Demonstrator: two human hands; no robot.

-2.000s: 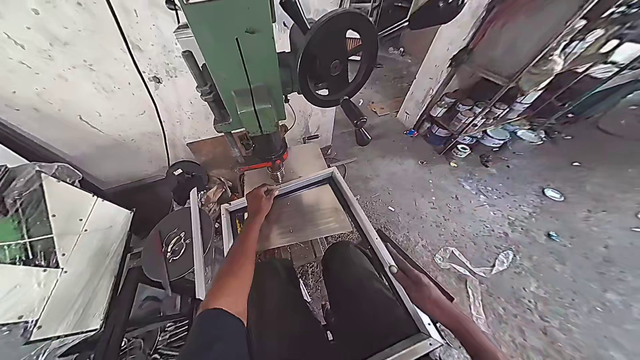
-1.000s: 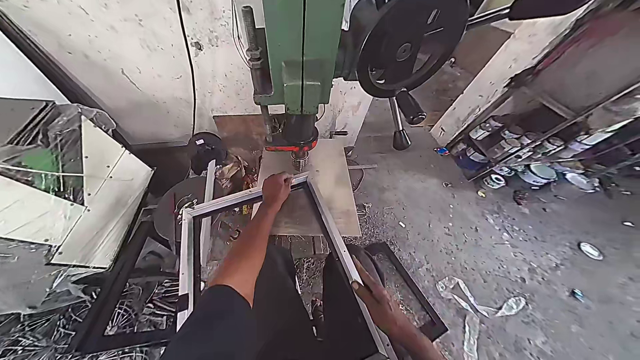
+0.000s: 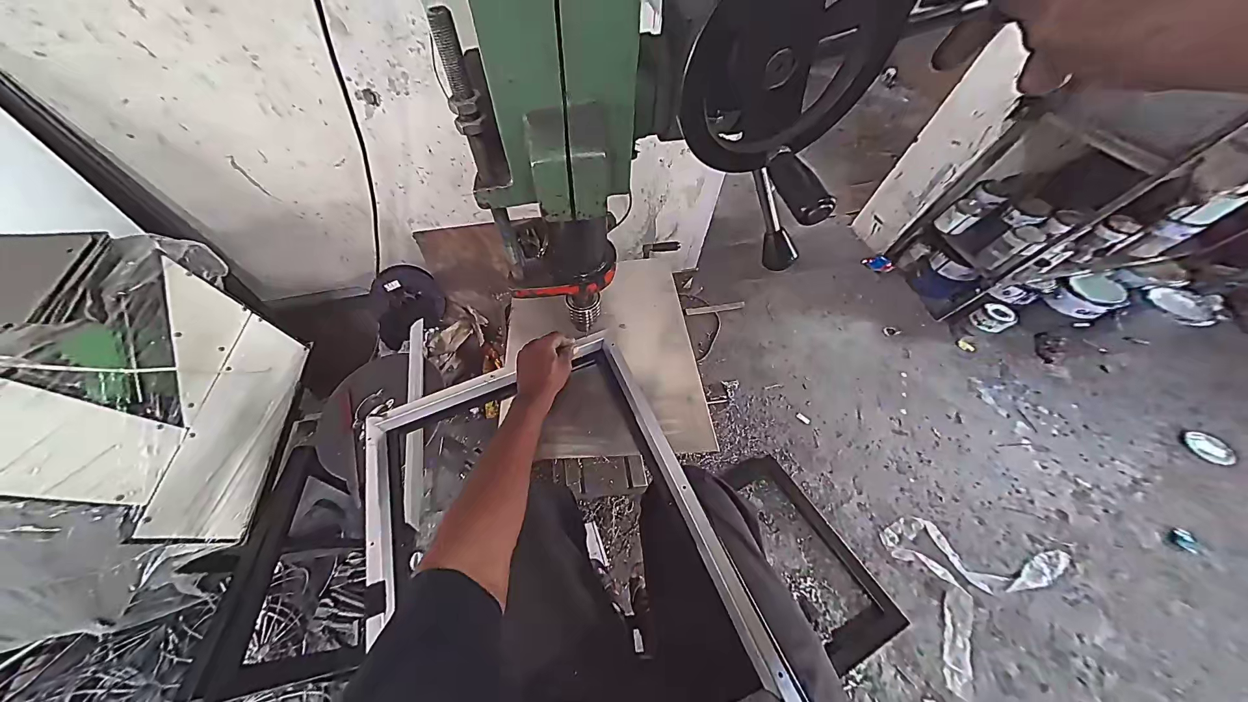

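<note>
My left hand (image 3: 544, 369) grips the far rail of a light metal rectangular frame (image 3: 673, 473), close to its far corner. That corner rests over a flat metal plate (image 3: 673, 361) on the table of a green drill press (image 3: 556, 107), just in front of the chuck and spindle (image 3: 583, 310). The frame's near end lies over my lap and runs out of view at the bottom. My right hand (image 3: 994, 49) is raised at the upper right, off the frame, its fingers partly seen beside the press's black handwheel (image 3: 780, 73); nothing shows in it.
Dark frames (image 3: 873, 624) lie on the floor at both sides of my legs. White panels (image 3: 219, 419) with plastic wrap stand at left above metal scraps (image 3: 312, 604). Paint cans (image 3: 1092, 292) fill a rack at right. Metal shavings and a plastic strip (image 3: 960, 585) lie on the floor.
My right hand has let go of the frame's right rail and moved up to the upper right. My left hand stays on the far rail. The view has shifted closer to the press.
</note>
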